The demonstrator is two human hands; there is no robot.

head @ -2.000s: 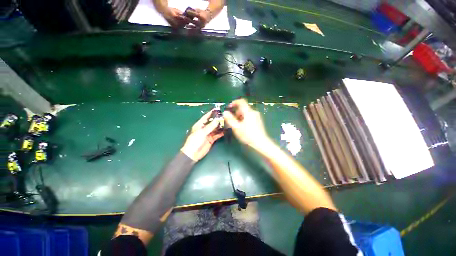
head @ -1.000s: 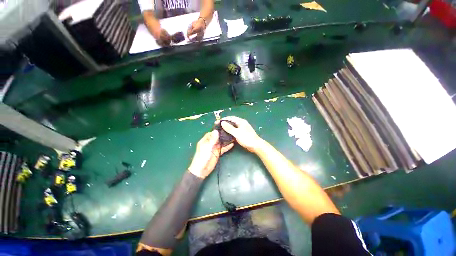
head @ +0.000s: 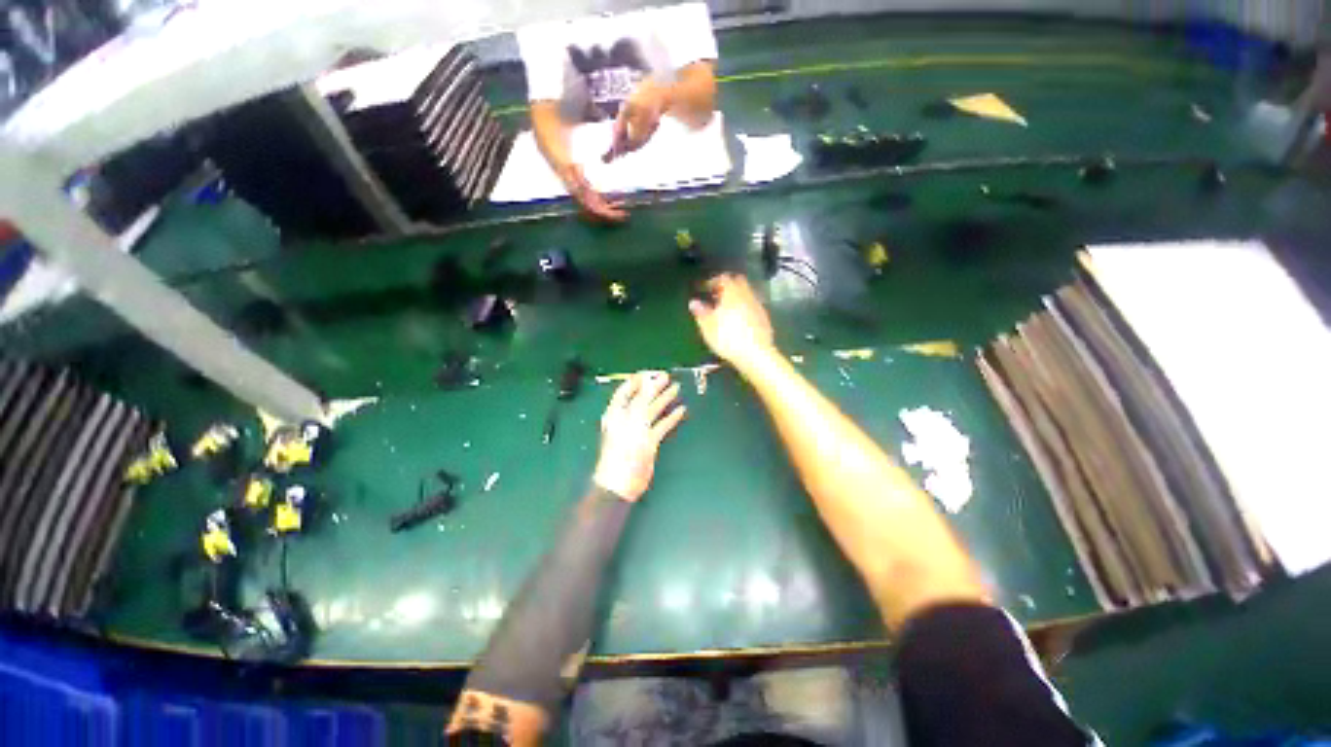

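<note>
My left hand (head: pixel 638 435) rests palm down over the green bench near its far edge, fingers spread and empty. My right hand (head: pixel 734 321) reaches over the dark green line, fingers bent. Something dark shows at its fingertips, but I cannot tell whether it is gripped. A black unit with a short cord (head: pixel 569 381) lies at the bench's far edge, left of my left hand. Yellow-and-black boards (head: pixel 686 245) lie on the line, one more (head: pixel 619 293) left of my right hand and another (head: pixel 876 257) to its right.
A pile of boards with tangled cords (head: pixel 289 450) is at left, beside stacked dark trays (head: pixel 66 489). A cord bundle (head: pixel 425 505) and crumpled white patch (head: pixel 937 457) lie on the bench. A leaning stack with a white top (head: pixel 1219 387) is at right. A person (head: pixel 620 80) sits opposite.
My hands have parted. The dark corded unit they held together is no longer between them. My right hand has moved forward over the line; my left hand has opened. The view has shifted.
</note>
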